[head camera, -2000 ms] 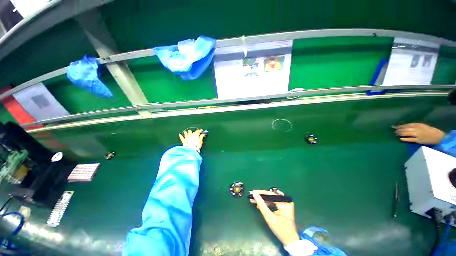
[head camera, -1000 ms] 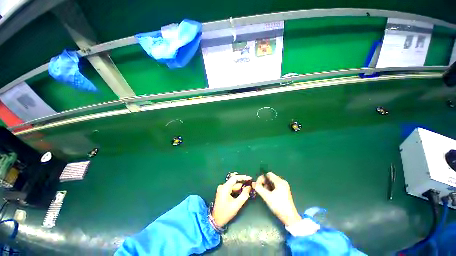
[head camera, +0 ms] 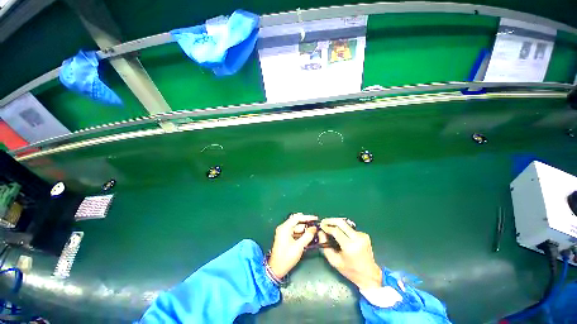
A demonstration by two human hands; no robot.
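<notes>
My left hand (head camera: 290, 248), with a thin band at the wrist, pinches a small dark round module (head camera: 310, 233) just above the green bench. The fingers cover most of the module. My right hand (head camera: 352, 254) meets it from the right, fingertips at the module. A dark, slim thing, possibly tweezers, is mostly hidden in the right fingers. A small shiny bit of something shows just behind the right fingers; I cannot tell what.
Round modules lie spaced along the belt (head camera: 266, 149), one (head camera: 214, 172) ahead-left, another (head camera: 366, 156) ahead-right. A white box (head camera: 545, 209) with cables and a dark stick (head camera: 500, 229) are at right. Pale plates (head camera: 95, 207) and black equipment (head camera: 47, 221) are at left.
My left hand has come back from the belt to the bench and now holds a module against my right fingertips. The dark tool in my right hand is now mostly hidden.
</notes>
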